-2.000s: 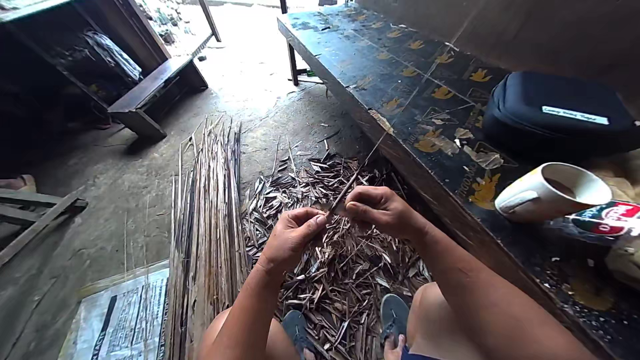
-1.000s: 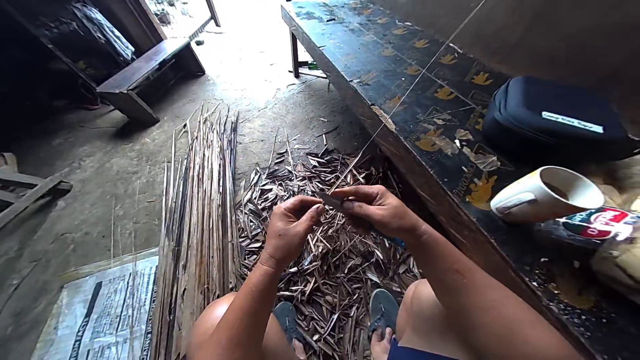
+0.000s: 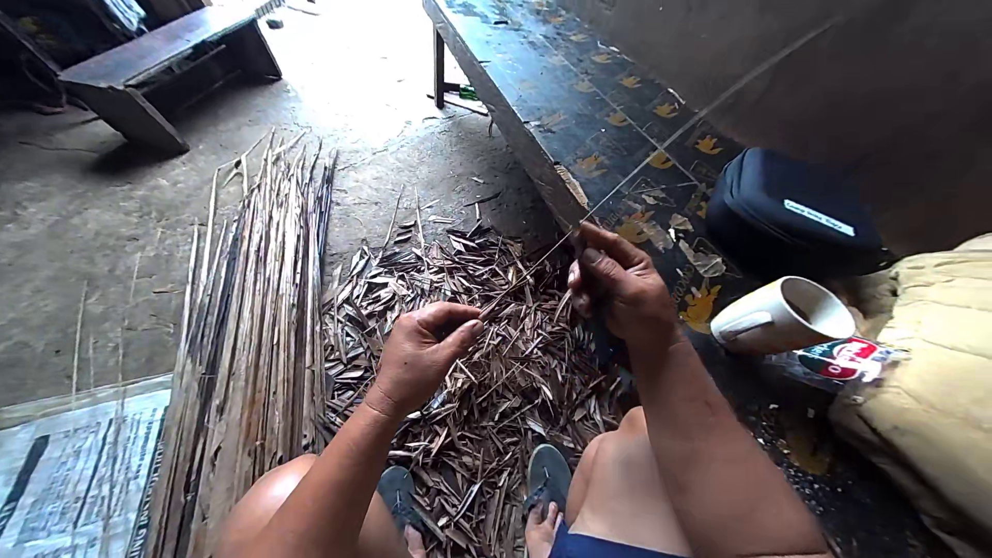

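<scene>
A long thin strip of plant fibre (image 3: 529, 272) stretches between my hands and runs on up to the right, over the patterned table. My left hand (image 3: 430, 349) pinches its lower end between thumb and fingertips. Higher and to the right, my right hand (image 3: 620, 283) has its fingers closed around the strip near the table edge; whether a blade is also in that hand cannot be told. Below both hands lies a heap of brown shavings (image 3: 496, 387) on the floor. A bundle of long dry stalks (image 3: 256, 333) lies left of the heap.
On the patterned table (image 3: 542, 85) at the right are a black zip case (image 3: 790, 209), a white mug (image 3: 783, 314), a red and green packet (image 3: 841, 360) and a pale cushion-like bundle (image 3: 930, 387). A wooden bench (image 3: 178, 46) stands at upper left. Printed sheeting (image 3: 70, 473) lies at lower left.
My hands were close together one second ago and are now apart, the right one moved up and to the right. The strip now shows between them.
</scene>
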